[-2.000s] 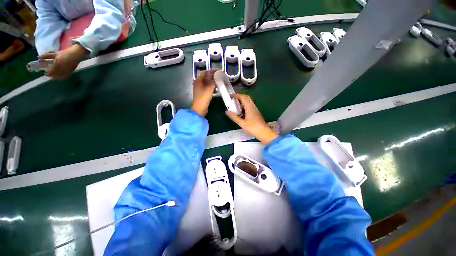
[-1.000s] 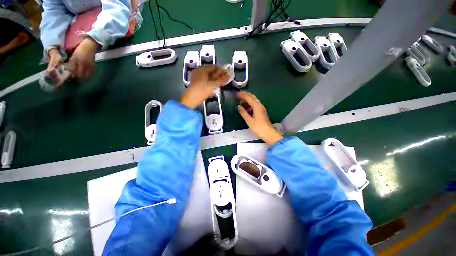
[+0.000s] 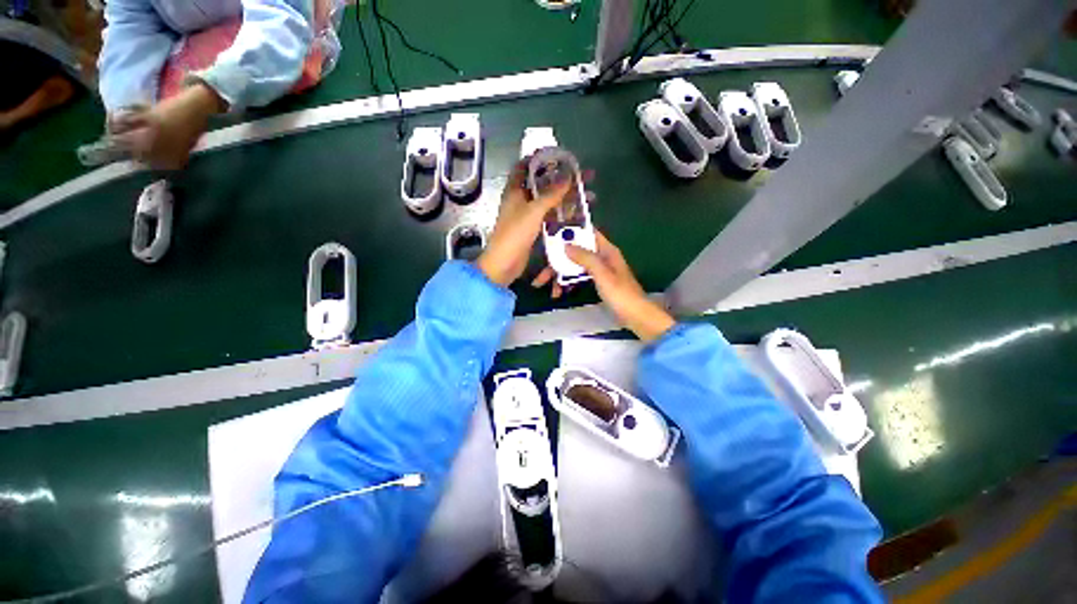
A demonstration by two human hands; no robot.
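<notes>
A white oval housing shell (image 3: 568, 236) is held upright above the green belt, its slot toward the far side and its round dark dot near the lower end. My left hand (image 3: 520, 221) grips its upper left side, fingers partly behind it. My right hand (image 3: 614, 274) holds its lower end, with the thumb near the dot. Another housing (image 3: 537, 139) shows partly behind the held one. One more housing (image 3: 467, 241) lies on the belt, partly hidden by my left sleeve.
The conveyor belt (image 3: 248, 283) carries several housings. A slanting grey post (image 3: 827, 153) stands right of my hands. On the white sheet (image 3: 638, 507) lie a long narrow housing (image 3: 526, 472), a parts holder housing (image 3: 612, 413) and a spare housing (image 3: 815, 389). A person's hand (image 3: 165, 127) works opposite.
One second ago my hands were apart; now both hold a housing. The housings on the belt have shifted left, and the belt gap between the far housings has grown.
</notes>
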